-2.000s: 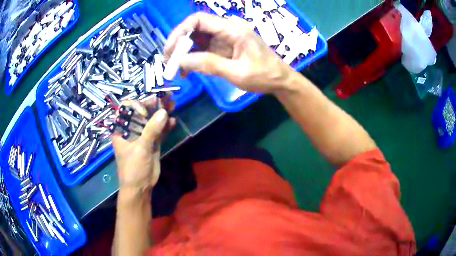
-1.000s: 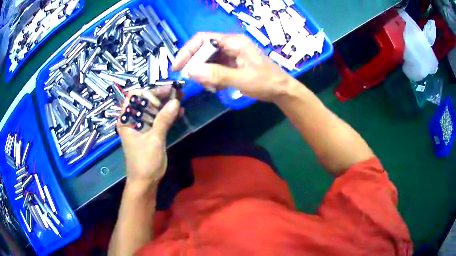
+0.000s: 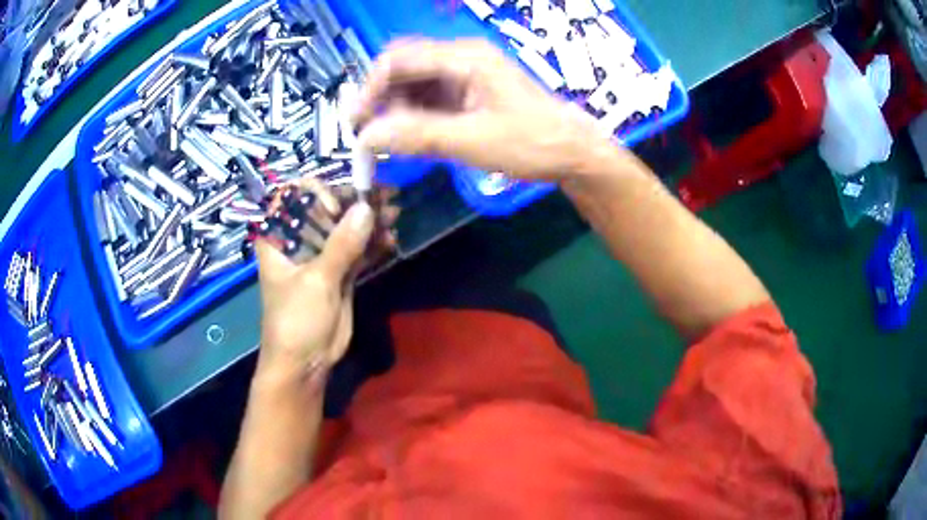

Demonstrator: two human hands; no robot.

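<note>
My left hand (image 3: 320, 269) is closed around several tubes (image 3: 295, 218), whose dark round ends with pale centres face the camera; it is over the near edge of the middle tray (image 3: 152, 340). My right hand (image 3: 478, 112) is above and right of it, blurred, its fingertips at the top of an upright white tube (image 3: 364, 168). The lower end of this tube is at my left thumb; how the two meet is blurred. Silver metal tubes (image 3: 208, 152) fill the middle tray.
The right tray (image 3: 666, 102) holds white pieces. The left tray (image 3: 127, 427) holds scattered silver tubes. Another blue tray (image 3: 25, 117) of white pieces is at the far left. A red plastic stool (image 3: 798, 96), a clear plastic bag (image 3: 854, 112) and a small blue tray (image 3: 884, 269) are at the right.
My right hand has moved left and slightly up, and the white tube has gone from slanted in its fingers to upright at my left thumb. My left hand has shifted slightly right, still holding tubes.
</note>
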